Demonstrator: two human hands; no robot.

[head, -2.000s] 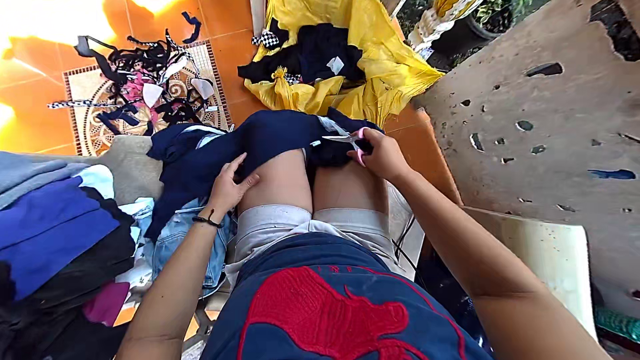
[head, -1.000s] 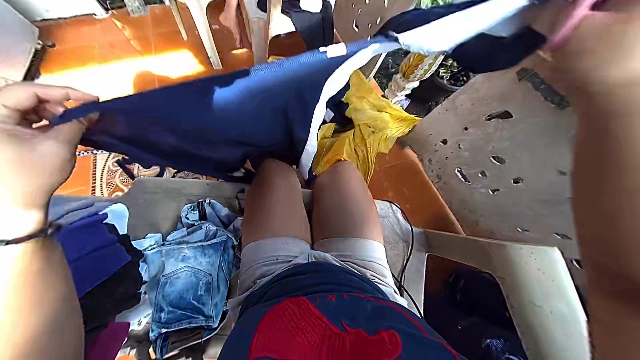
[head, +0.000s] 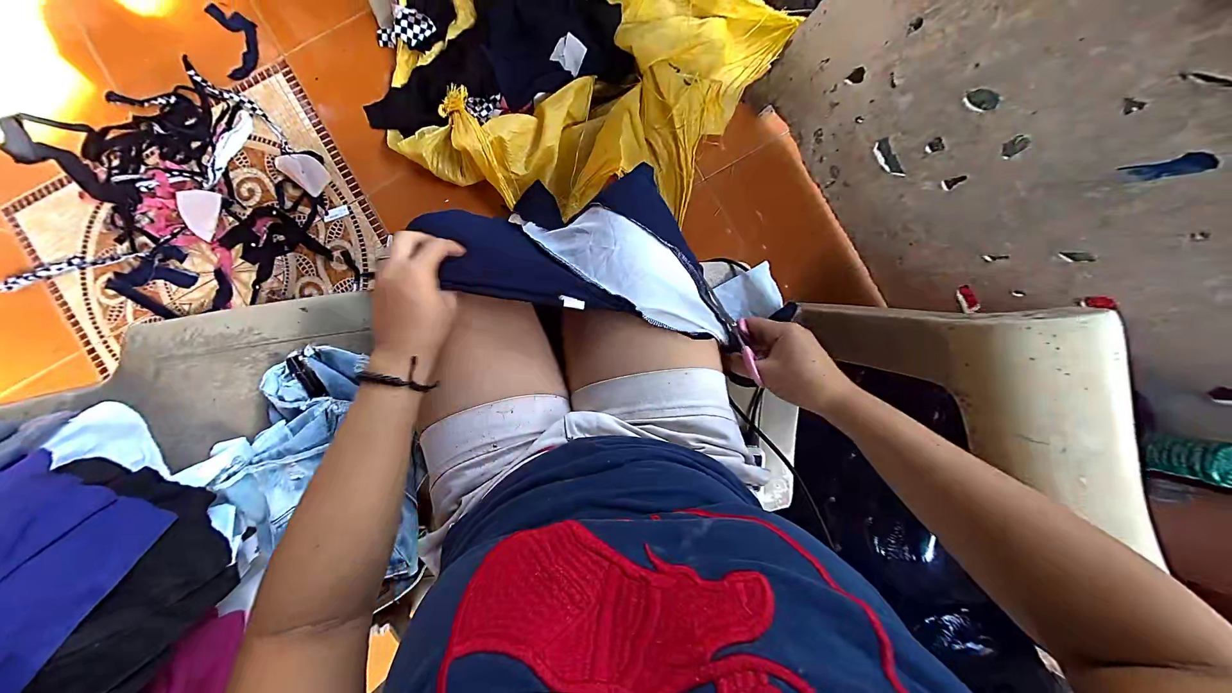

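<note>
A navy cloth piece with white lining (head: 626,260) lies across my thighs, partly folded, with a small white tag at its lower edge. My left hand (head: 419,289) holds its left end, fingers curled over the fabric. By the cloth's lower right corner, my right hand (head: 789,361) grips pink-handled scissors (head: 749,354); their blades lie against the lining's right edge, and whether they are parted I cannot tell. A pale blue scrap (head: 749,292) sits just beyond my right hand.
Cut straps and scraps (head: 192,192) lie on the tiled floor at the upper left. A yellow sack (head: 664,96) with dark cloth is ahead. Folded clothes (head: 77,549) and light blue denim (head: 289,452) are at my left. A plastic chair arm (head: 1049,385) and a pitted wall (head: 1011,192) stand right.
The navy cloth, stretched up between my raised hands a second ago, now rests on my thighs. Both hands have come down, and the view has tilted.
</note>
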